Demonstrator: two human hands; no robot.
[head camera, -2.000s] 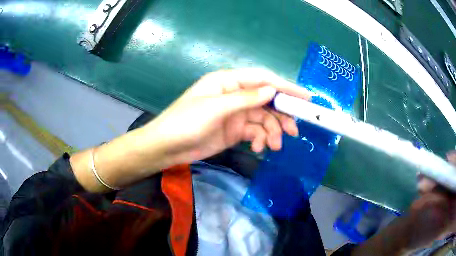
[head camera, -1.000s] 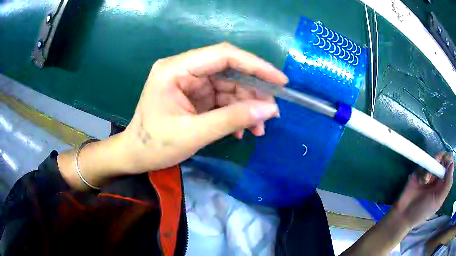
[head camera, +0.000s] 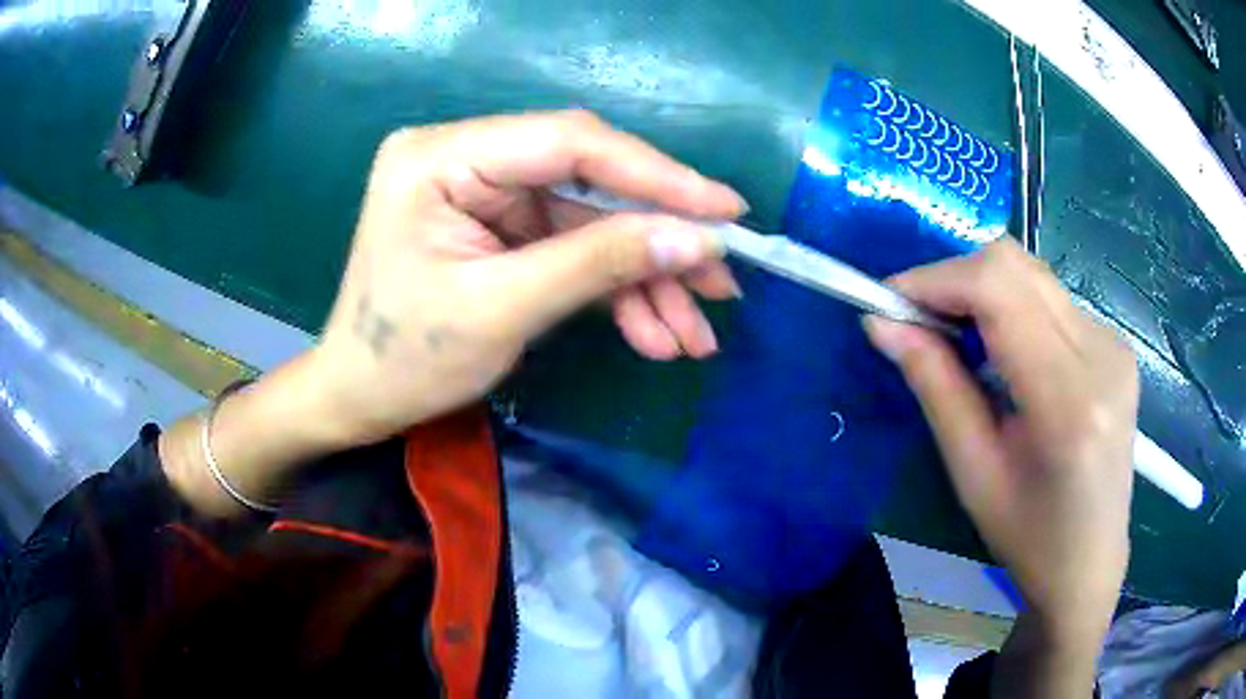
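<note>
My left hand (head camera: 478, 260) grips slim silver tweezers (head camera: 806, 262) between thumb and forefinger. They look closed, like one rod, and point right. My right hand (head camera: 1039, 396) pinches their far end with thumb and forefinger, hiding the tips. A white pen-like barrel (head camera: 1168, 471) sticks out beyond my right hand; whether this hand holds it is hidden. Under the tweezers is a shiny blue sheet (head camera: 772, 478) with rows of pale crescents (head camera: 933, 141) near its far end. One loose crescent (head camera: 838, 426) is lower on the sheet, and a small pale mark is near its bottom edge.
A dark moulded strip (head camera: 148, 103) with round inserts stands at the upper left of the green bench (head camera: 615, 68). A white band (head camera: 1093, 68) curves across the upper right. Crinkled clear film (head camera: 1134, 253) lies right of the sheet. Part of another person's hand shows bottom right.
My right hand has moved left from the barrel's far end to the tweezers' end. The blue collar between tweezers and barrel is now largely hidden. My left hand has moved little since one second ago.
</note>
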